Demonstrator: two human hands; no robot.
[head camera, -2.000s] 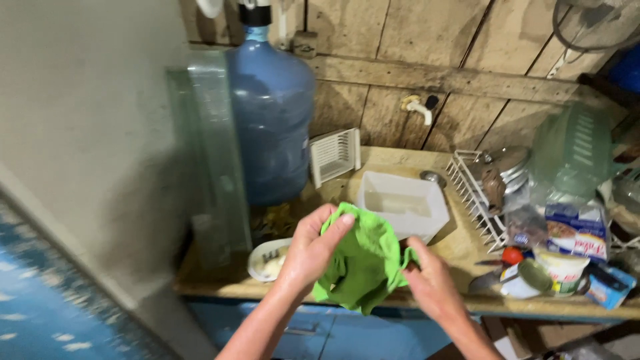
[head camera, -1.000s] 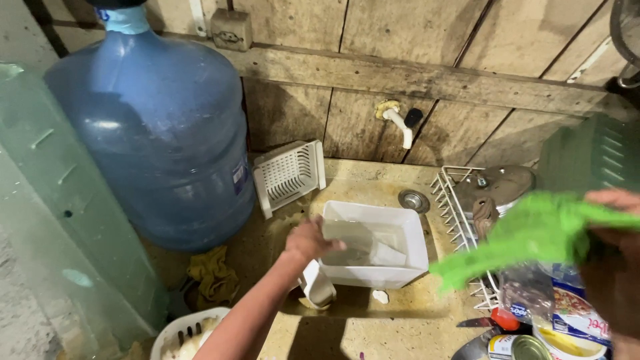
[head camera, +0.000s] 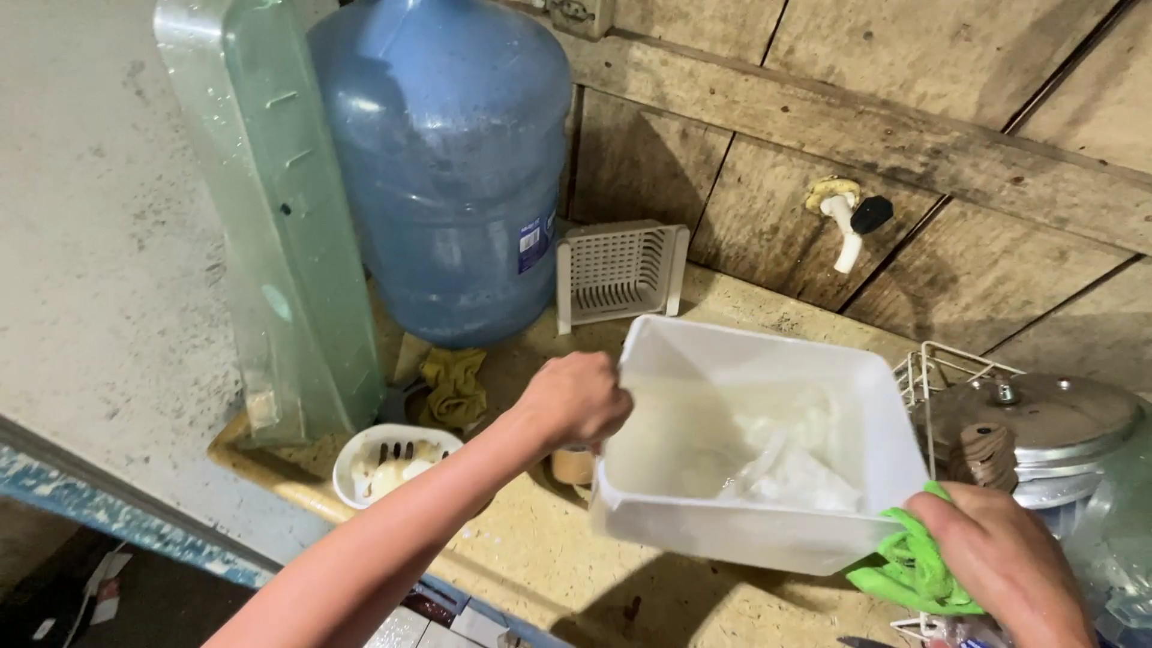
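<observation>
A white plastic bin (head camera: 747, 531) with cloudy water and a whitish soaked item (head camera: 792, 477) in it hangs tilted above the stone sink counter (head camera: 558, 576). My left hand (head camera: 579, 400) is closed at its left side; something tan (head camera: 572, 466), partly hidden, shows just below that hand. At the bin's lower right corner, my right hand (head camera: 999, 540) grips the rim and a bright green cloth (head camera: 918, 571) together. The cloth hangs below the corner.
Behind stand a blue water jug (head camera: 450, 171), a grey slotted basket (head camera: 621, 270) and a wall tap (head camera: 844, 225). Leftward are a greenish clear container (head camera: 297, 225), a yellow cloth (head camera: 453, 387) and a white soap basket (head camera: 346, 472). A metal pot lid (head camera: 1044, 414) and wire rack (head camera: 927, 387) are at right.
Both hands held the green cloth; the left hand then reached to the bin. The bin, earlier down in the sink, is now lifted and tilted between both hands, the cloth in the right.
</observation>
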